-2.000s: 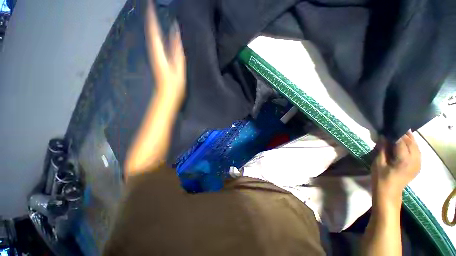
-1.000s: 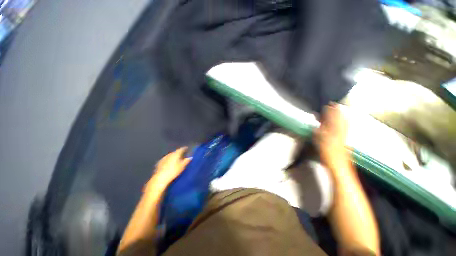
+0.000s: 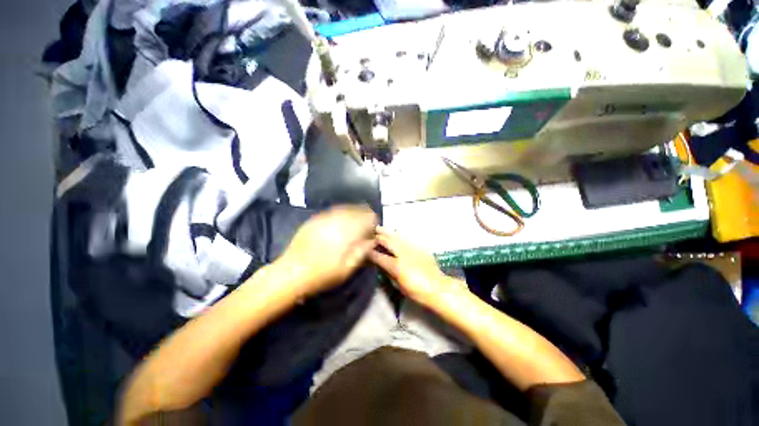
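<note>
Dark cloth (image 3: 270, 229) lies at and below my hands, in front of the sewing machine's needle end. My left hand (image 3: 333, 241) is closed on its edge, slightly blurred. My right hand (image 3: 408, 265) meets it, with its fingertips pinching at the same spot. The fingers hide what exactly is pinched. The cream sewing machine head (image 3: 516, 71) stands just beyond, with its presser foot area (image 3: 379, 154) above my fingertips. Part-sewn garment pieces (image 3: 179, 125), pale with dark bands, are heaped at left.
Scissors (image 3: 498, 204) with orange and green handles and a flat black rectangle (image 3: 626, 180) lie on the white table. A green measuring strip (image 3: 574, 241) edges it. Black cloth (image 3: 666, 333) is heaped at lower right. A yellow packet (image 3: 736, 200) is at far right.
The view has swung over to the sewing machine. My left hand has come up from low at left and joined my right hand at the dark cloth. The pale garment heap is now in view.
</note>
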